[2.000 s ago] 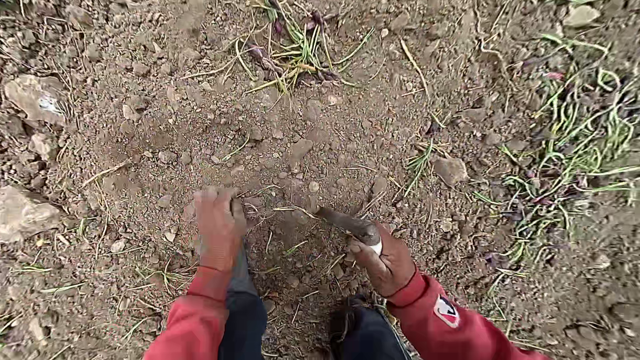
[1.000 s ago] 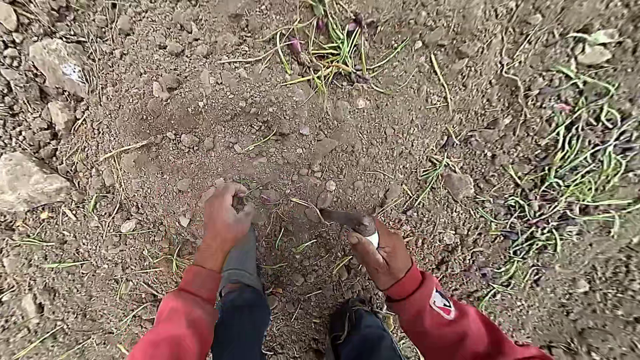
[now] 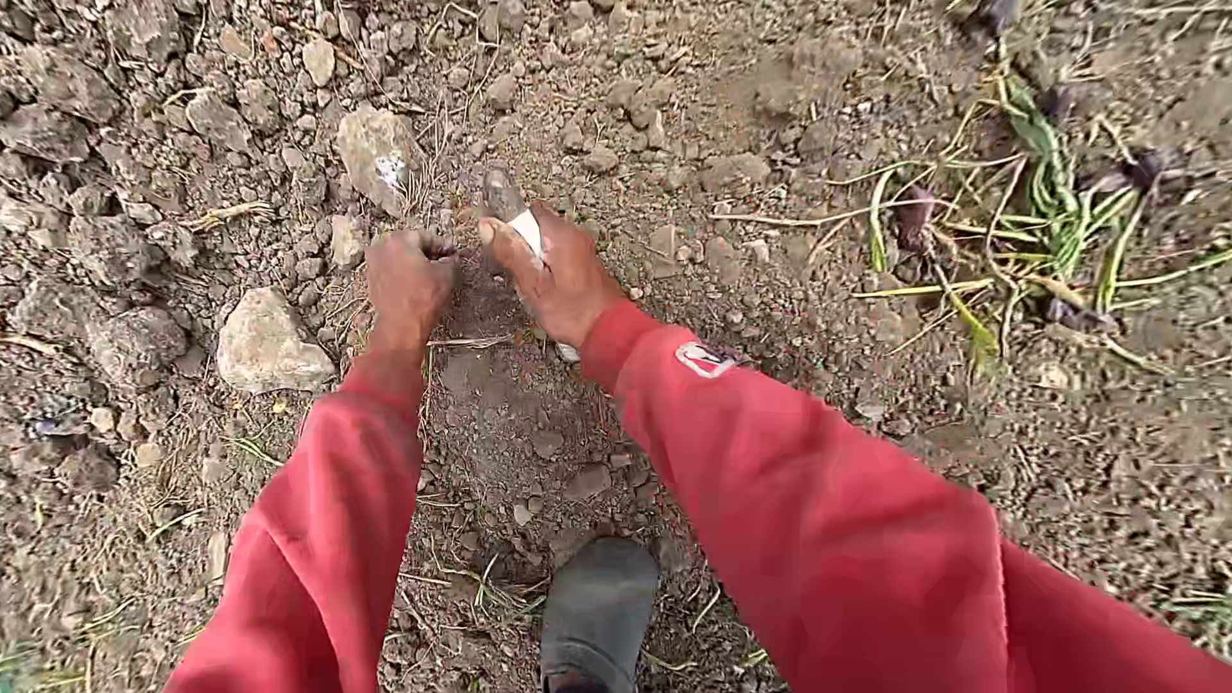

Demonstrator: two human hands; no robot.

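My left hand [image 3: 409,287] is a closed fist low over the stony soil; something dark, too small to name, shows at its fingers. Beside it on the right, my right hand [image 3: 553,269] is wrapped around a hand tool [image 3: 504,197] with a dark, worn metal part and a white band. The tool points up and away from me, and its lower part is mostly hidden by the hand. The two hands are close together but apart.
Pale stones [image 3: 269,345] and another with a white mark [image 3: 377,159] lie left of and beyond my left hand. Purple onions with green leaves [image 3: 1054,212] lie at the upper right. My dark boot [image 3: 602,611] stands on the soil below my hands.
The view has shifted strongly to the left. My hands have come closer together, near the pale stones, and my right hand still holds the tool.
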